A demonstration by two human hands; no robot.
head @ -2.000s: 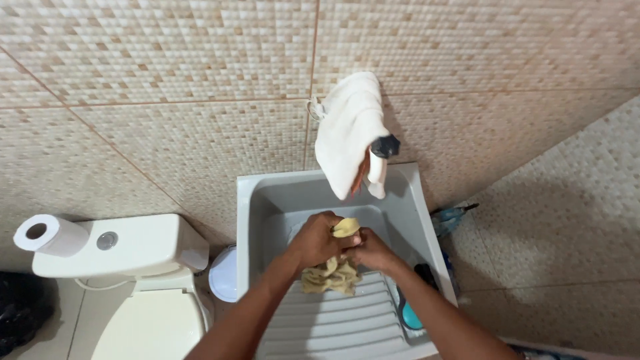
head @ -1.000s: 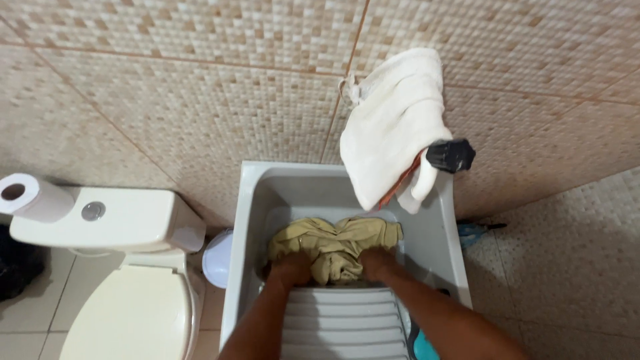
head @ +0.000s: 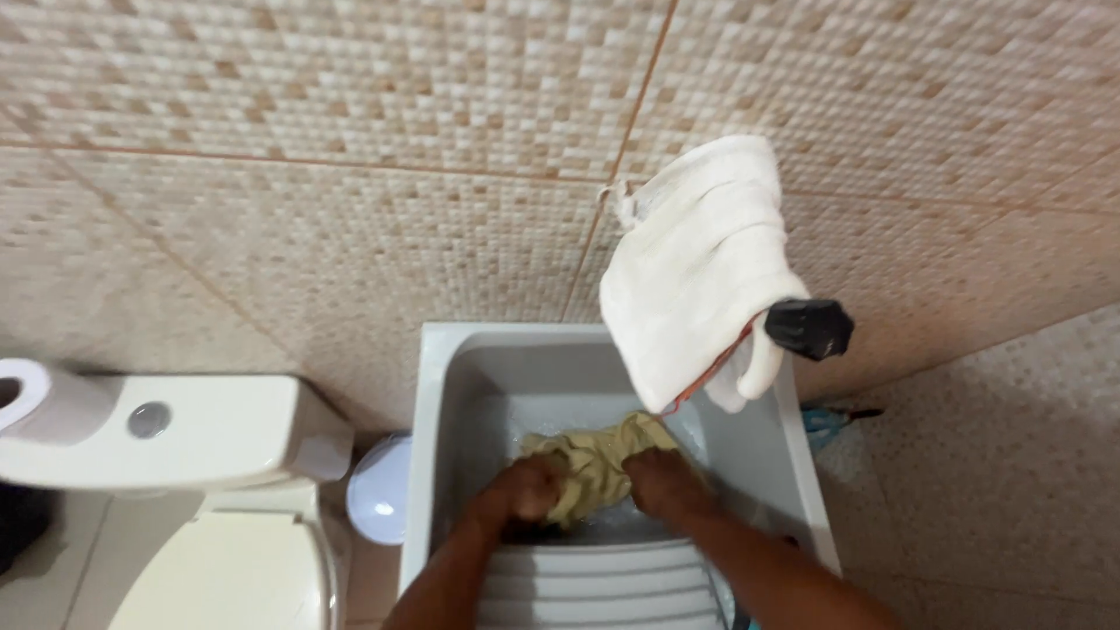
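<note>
A wet yellow-beige cloth (head: pixel 591 468) lies bunched in the basin of a grey laundry sink (head: pixel 477 376). My left hand (head: pixel 532 488) grips its left side, and my right hand (head: pixel 661 479) grips its right side. Both hands are low in the basin, just beyond the ribbed washboard (head: pixel 604 586); some fingers are hidden by the cloth and blur. Above the basin hangs a white cloth (head: pixel 700 262) over what seems to be a tap, with a black knob-like end (head: pixel 809 329) sticking out.
Left of the sink stand a toilet (head: pixel 227 560), its tank (head: pixel 210 429) with a toilet paper roll (head: pixel 52 401) on top, and a pale round plastic item (head: pixel 381 490). A tiled wall (head: pixel 394 236) rises behind. A blue item (head: pixel 822 424) sits right of the sink.
Two seconds ago both hands held the cloth bunched above the washboard. It was spread wider in the basin one second ago and is now gathered between my hands.
</note>
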